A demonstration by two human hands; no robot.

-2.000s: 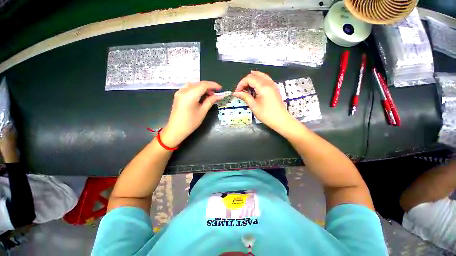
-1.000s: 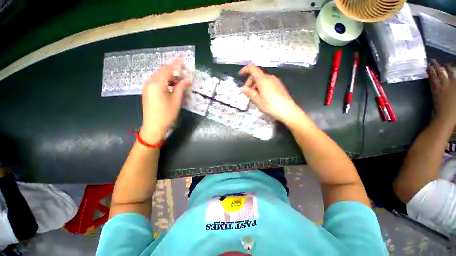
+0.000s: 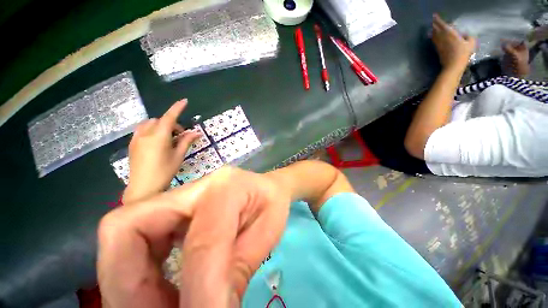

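The segmented panel [image 3: 231, 135], white with dark dots and dark gaps, lies flat on the green mat; its left part is partly hidden. My left hand [image 3: 159, 153] is over the panel's left part, thumb and index finger apart, with nothing visible held. My right hand [image 3: 201, 237] is raised very close to the camera, large and blurred, cut off by the bottom edge. Its fingers are curled, and whether anything is in them cannot be told. A flat silvery panel pack [image 3: 87, 123] lies at left. A wide silvery panel stack [image 3: 210, 39] lies behind the panel.
Red pens [image 3: 302, 59] and a thin dark cable [image 3: 348, 96] lie right of the stack. The fan base [image 3: 288, 11] and a plastic-wrapped bundle [image 3: 360, 21] are at the top. A neighbour's arm [image 3: 438, 102] reaches over the mat at right.
The view has turned and shifted right. My right hand has left the panel and come up close to the camera. The panel, tilted and blurred a second ago, now lies flat. The neighbour shows more fully.
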